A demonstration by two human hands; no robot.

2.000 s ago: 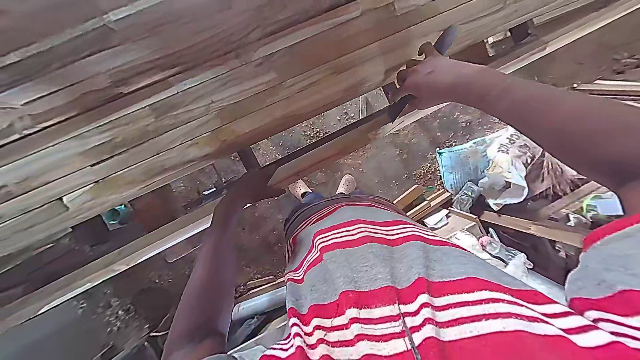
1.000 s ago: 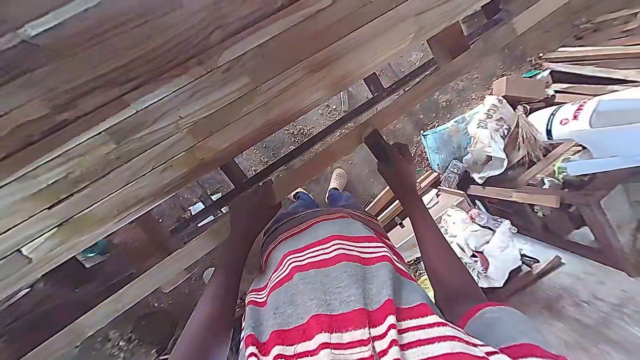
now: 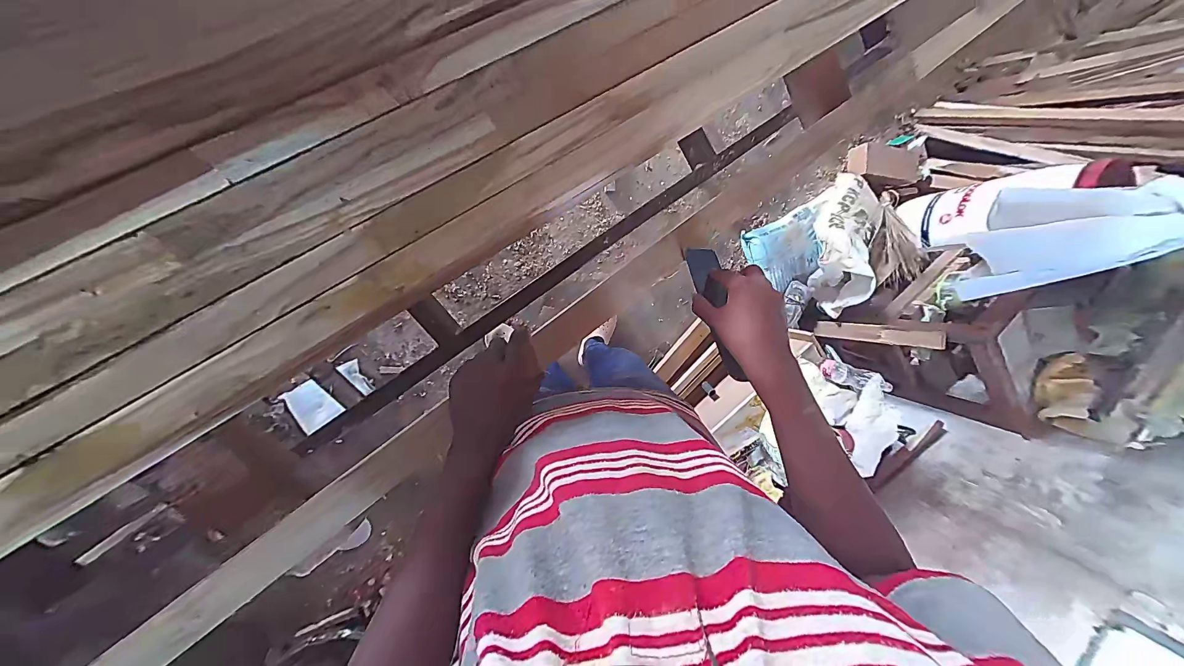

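My left hand (image 3: 495, 384) grips a long wooden board (image 3: 610, 287) that runs diagonally in front of my waist. My right hand (image 3: 745, 319) is closed around a dark, flat-bladed tool (image 3: 705, 270), held just on my side of the board; its exact kind cannot be told. Beyond a narrow dark strip (image 3: 555, 276) and a gap lies a broad surface of joined wooden planks (image 3: 370, 213), parallel to the board. Whether the tool's edge touches the board is unclear.
On the right are a blue and white sack (image 3: 784, 242), a white printed sack (image 3: 846, 231), a white container (image 3: 962, 213), stacked timber (image 3: 1045, 116) and a wooden frame (image 3: 999, 361). Plastic bags (image 3: 869, 430) lie nearer. Debris covers the ground below.
Two seconds ago my right hand was further along the board with the tool by the planks; it has come back close to my body. My left hand stays at the board. The view has shifted.
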